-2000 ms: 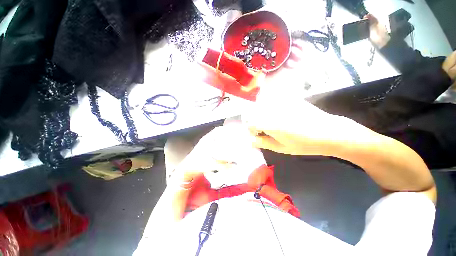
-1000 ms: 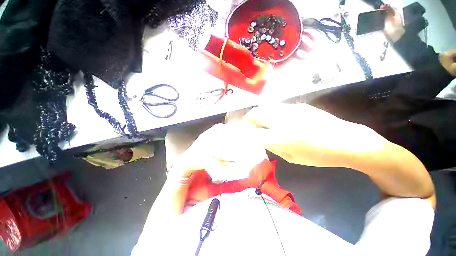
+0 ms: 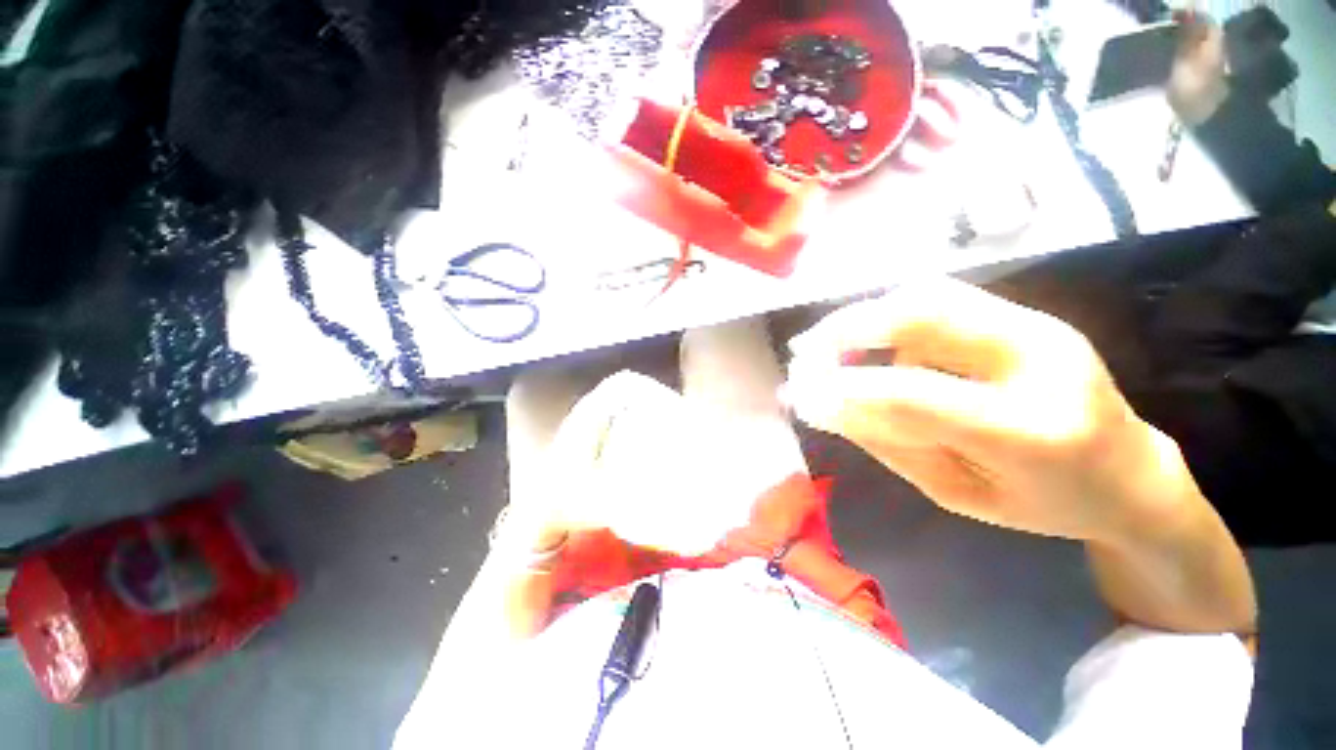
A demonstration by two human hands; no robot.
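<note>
My right hand [image 3: 960, 403] is raised right of my lap, just in front of the table edge. Its thumb and fingertips are pinched together; anything between them is too thin or too bright to see. My left hand [image 3: 608, 462] is over my lap, washed out by glare, so its fingers and anything in it cannot be made out. On the table, a round red bowl [image 3: 891, 66] holds small silver and dark buttons [image 3: 799, 110]. An open red box [image 3: 711, 183] with an orange band lies against the bowl's near left side.
Dark-handled scissors [image 3: 495, 293] and a thin metal tool [image 3: 652, 274] lie near the table edge. Dark garments [image 3: 315, 117] and black glittery trim [image 3: 183, 322] cover the left. Another person's hand [image 3: 1197, 66] is by a dark phone-like object [image 3: 1133, 63]. A red package [image 3: 154, 586] is on the floor.
My right hand has moved right and up, away from my left hand, and now shows separately. My left hand stays over my lap. The view has shifted slightly.
</note>
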